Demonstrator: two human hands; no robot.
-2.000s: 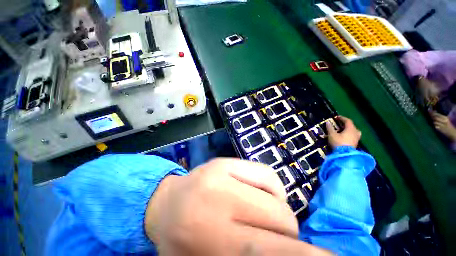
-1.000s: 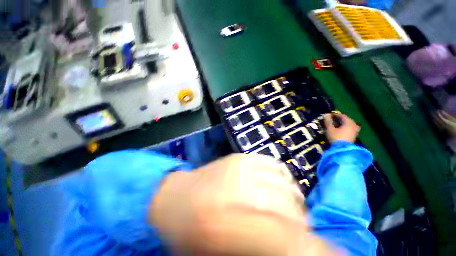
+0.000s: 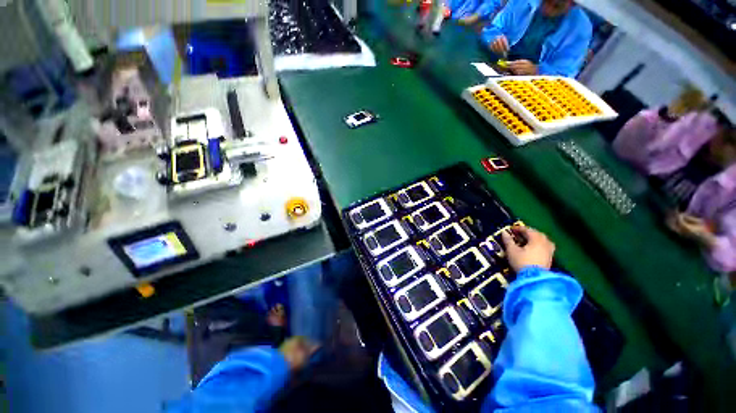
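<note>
A black blister tray holds rows of phone housings with pale frames and dark windows. My right hand is at the tray's right side, its fingertips gripping the edge of a phone housing that lies in or just over its pocket. The fingers partly hide this housing. My left hand is low, left of the tray and below the bench edge. It is small and blurred, and its fingers cannot be made out.
The machine stands left, with a housing in its right fixture and a lit touchscreen. Loose handsets lie on the green bench. White trays with yellow pieces stand beyond. People in blue and pink sit across.
My left hand has moved from over the tray's near end down to the left, uncovering more housings. My right hand stays at the same housing. The view has tilted up.
</note>
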